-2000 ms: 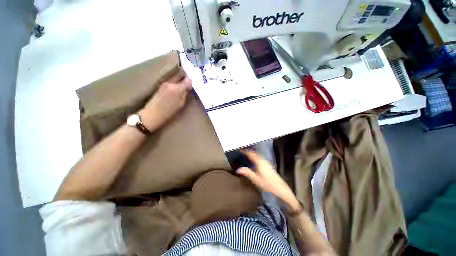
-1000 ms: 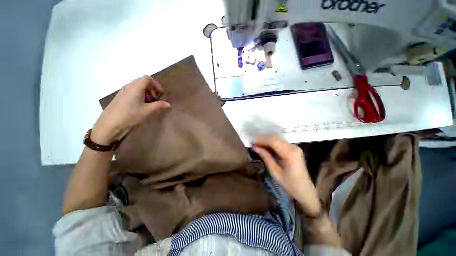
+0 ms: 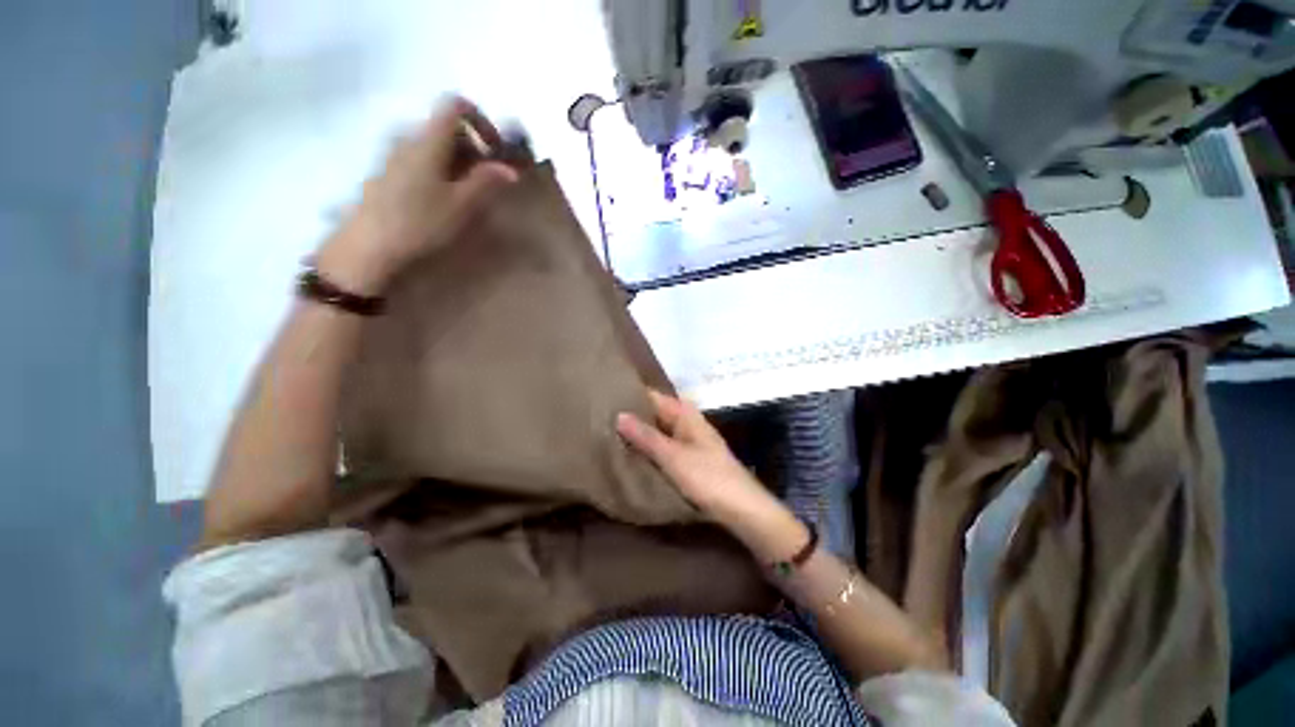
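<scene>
A brown garment panel (image 3: 483,369) lies on the white table's front part and runs down over my lap, left of the needle area. My left hand (image 3: 433,185) is at the panel's far end, blurred, thumb and fingers bent around its top edge, which looks pinched and slightly raised. My right hand (image 3: 689,455) is at the panel's right edge near the table front, thumb on top and fingers at the edge, holding it. The presser foot area (image 3: 703,168) is brightly lit, with no fabric under it.
The white sewing machine head (image 3: 795,36) spans the top. A dark phone (image 3: 859,121) and red-handled shears (image 3: 1034,263) lie right of the needle. A ruler scale (image 3: 909,338) runs along the table's front. Brown garment pieces (image 3: 1122,526) with a white strip hang at the right.
My left hand has moved up to the panel's far edge. My right hand has come left and down onto the panel's right edge. The panel has shifted slightly and its far corner is lifted.
</scene>
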